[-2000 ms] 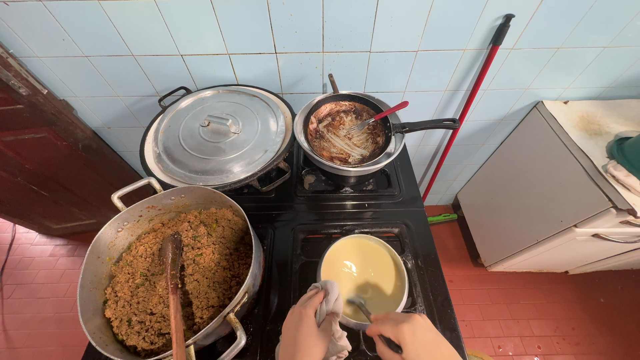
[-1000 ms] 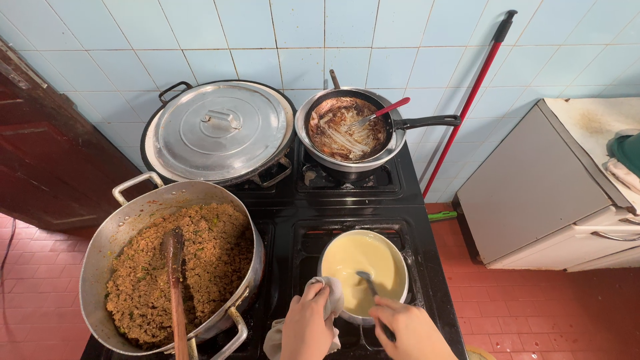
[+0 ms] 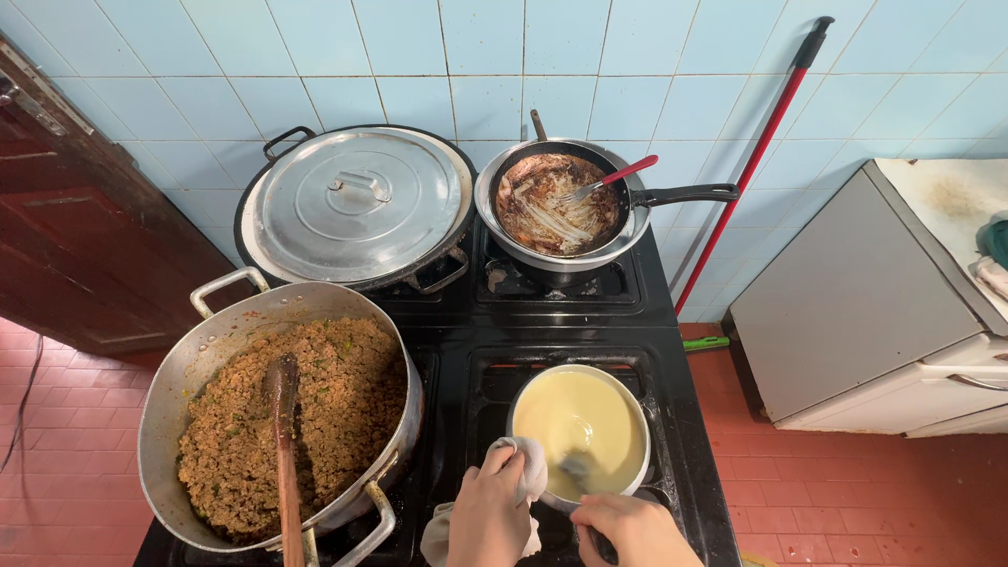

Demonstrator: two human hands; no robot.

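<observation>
A small pot of pale yellow liquid sits on the front right burner of the black stove. My left hand grips a whitish cloth against the pot's left side; whether a handle lies under the cloth is hidden. In my right hand is a utensil, mostly hidden, its blurred grey head dipped in the liquid near the pot's front. Left of my hands stands a large aluminium pot of cooked ground meat, with a wooden spoon leaning in it.
Behind stand a large lidded pot and a black frying pan with residue and a red-handled fork, resting on another metal pan. A red pole leans on the tiled wall. A white cabinet is at right, a brown door at left.
The utensil in my right hand has moved within the yellow liquid, its head now nearer the front of the pot. My left hand stays at the pot's left side with the cloth.
</observation>
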